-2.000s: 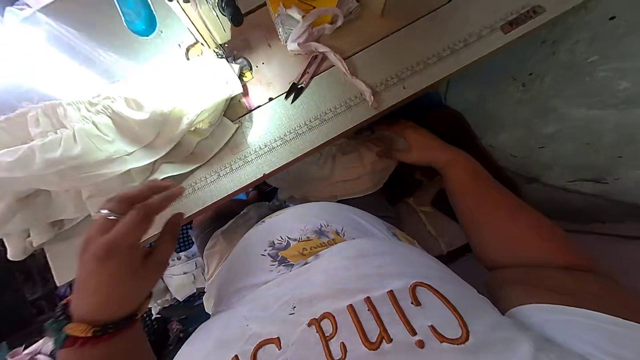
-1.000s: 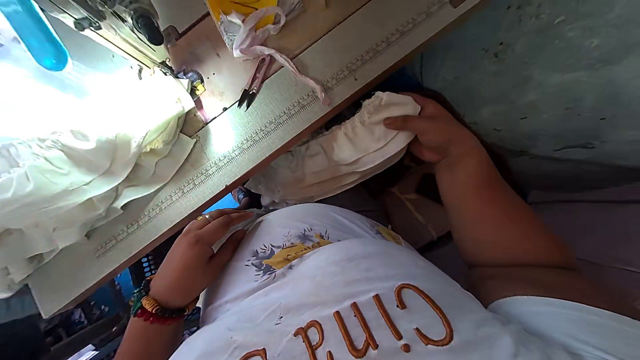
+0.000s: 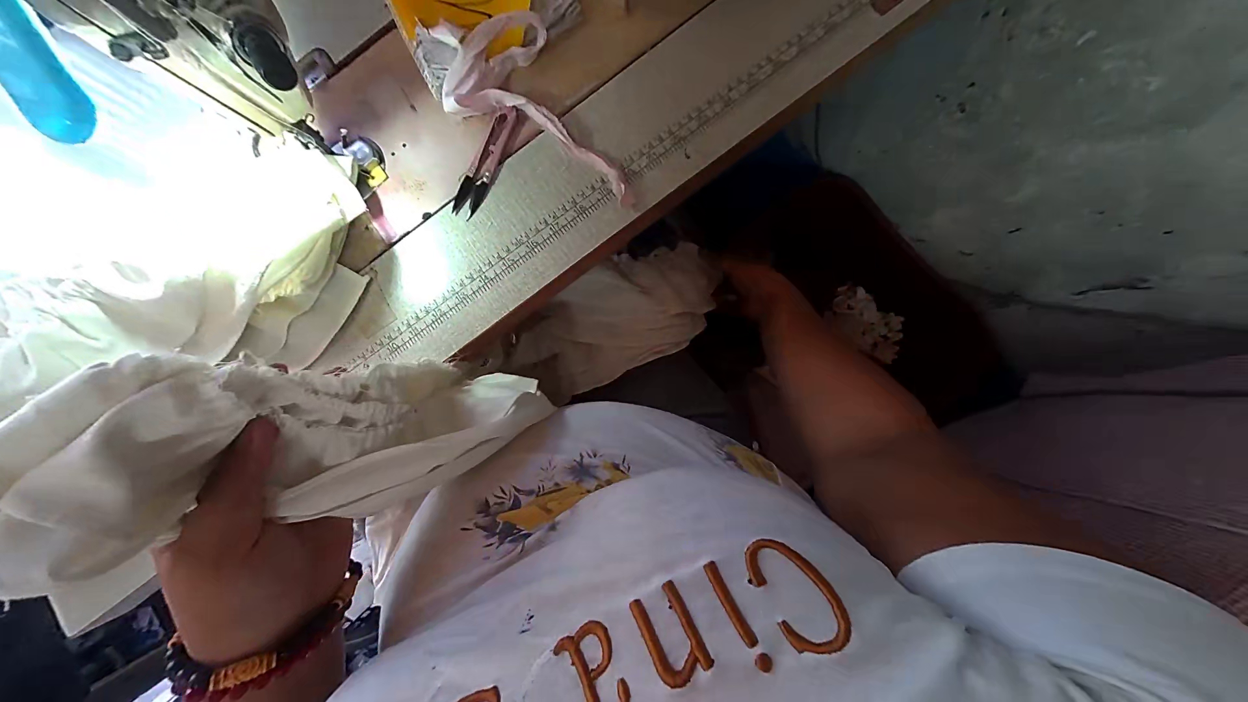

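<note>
Gathered white fabric point(image 3: 351, 419) is gripped in my left hand point(image 3: 244, 526), near the front edge of the sewing table at the lower left. More white cloth point(image 3: 166, 244) lies behind it under the bright lamp by the sewing machine point(image 3: 234, 49). My right hand point(image 3: 746, 278) is in shadow below the table edge, beside a bunched off-white cloth point(image 3: 624, 312); its fingers are hidden, so its hold cannot be made out. Thread snips point(image 3: 485, 166) rest on the table with a pale pink fabric strip point(image 3: 556, 127) across their handles.
A ruler scale runs along the table's front edge point(image 3: 585, 205). A yellow packet point(image 3: 448, 15) is at the top, a blue object point(image 3: 44, 88) at the upper left. Right of the table stands a worn wall point(image 3: 1072, 156). A small ruffled white piece point(image 3: 866, 322) lies behind my right forearm.
My left hand has gone from my lap to the left and now holds gathered white fabric. My right hand, which held up a white cloth a second ago, is lower in the shadow under the table edge.
</note>
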